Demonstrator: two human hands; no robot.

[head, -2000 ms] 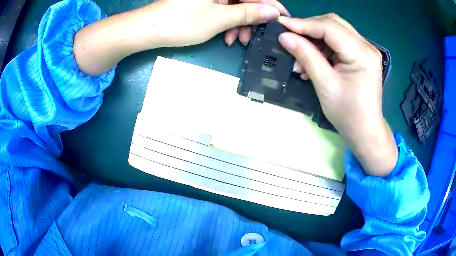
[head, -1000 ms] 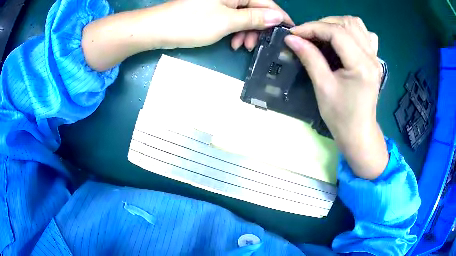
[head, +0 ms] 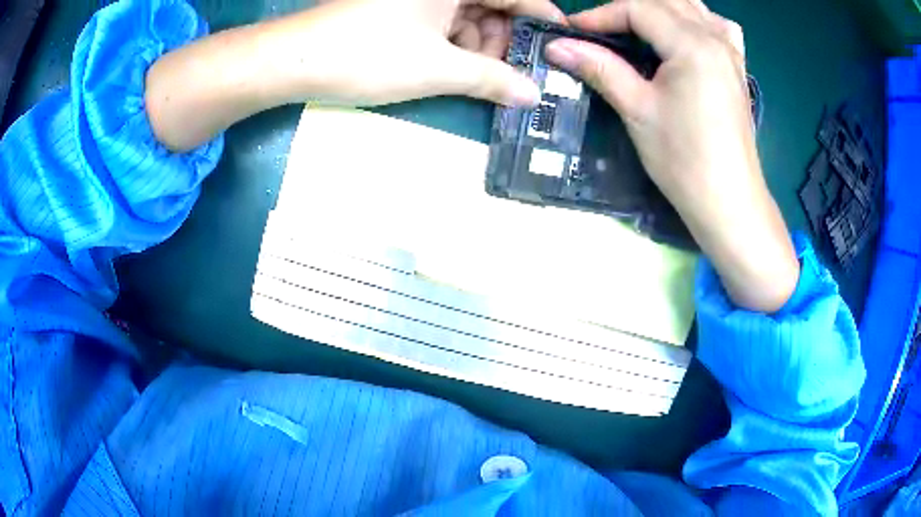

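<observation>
A black device housing (head: 606, 162) lies on the upper right part of the white sheet (head: 394, 192), its far part over the green bench. Two pale rectangles and a small slotted contact block (head: 542, 119) show in its left part. My left hand (head: 444, 61) holds its far left corner, thumb on its left edge, other fingers behind it. My right hand (head: 677, 111) covers its right part, thumb pressed on its top face near the far edge. The right end of the housing is hidden under my right hand.
Loose black panels (head: 843, 187) lie in a jumbled pile at the right on the green bench (head: 202, 273). A blue bin (head: 904, 232) stands at the right edge. A green object (head: 894, 25) is at the top right corner.
The flat black surface over the left part of the housing is gone from there, and the pale rectangles look brighter. My left thumb has moved down onto the housing's left edge.
</observation>
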